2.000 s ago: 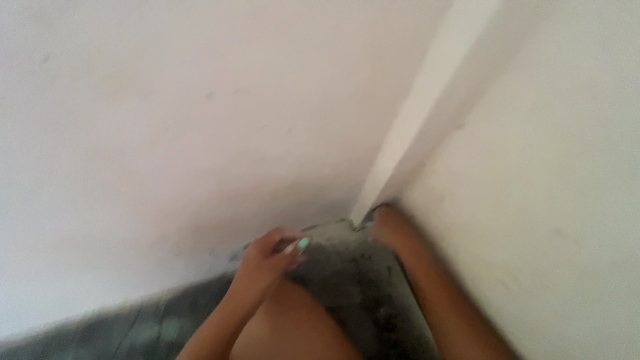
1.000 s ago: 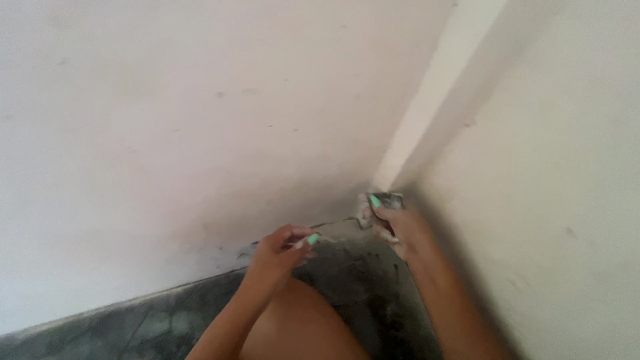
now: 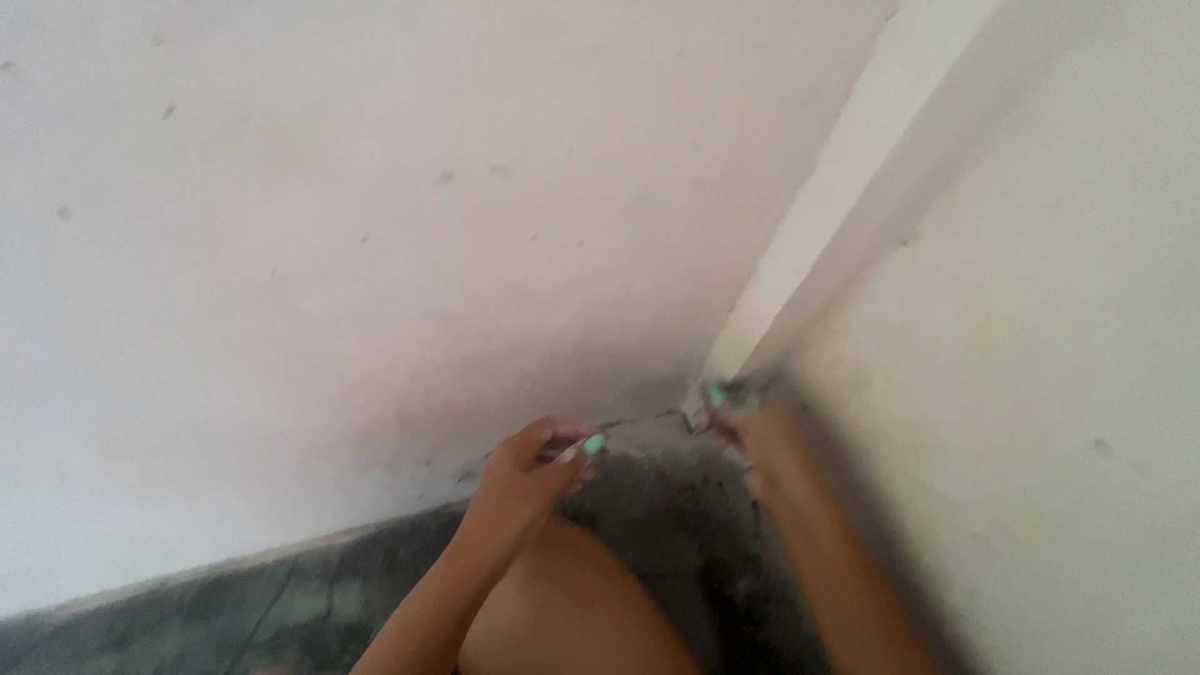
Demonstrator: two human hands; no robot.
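My left hand [image 3: 548,459], with a green-painted thumbnail, is half curled above my bare knee [image 3: 572,600], near the foot of the left wall. Whether anything small lies between its fingers cannot be told. My right hand [image 3: 745,431] is blurred in the corner, at the base of a pale vertical strip [image 3: 816,211]. Its thumb is up and its fingers are bent over the rough edge of the floor. A dark patch shows beside the thumb; whether it is something held is unclear.
A pale, spotted wall [image 3: 422,234] stands on the left and another wall [image 3: 1050,375] on the right, close to my right forearm. The dark, stained floor [image 3: 656,525] meets them below, with a light, broken-looking ledge [image 3: 647,433] along the left wall near the corner.
My right hand was low in the corner two seconds ago, with its fingers hidden; a second ago its thumb lay on a dark flat piece. My left hand has stayed about where it was.
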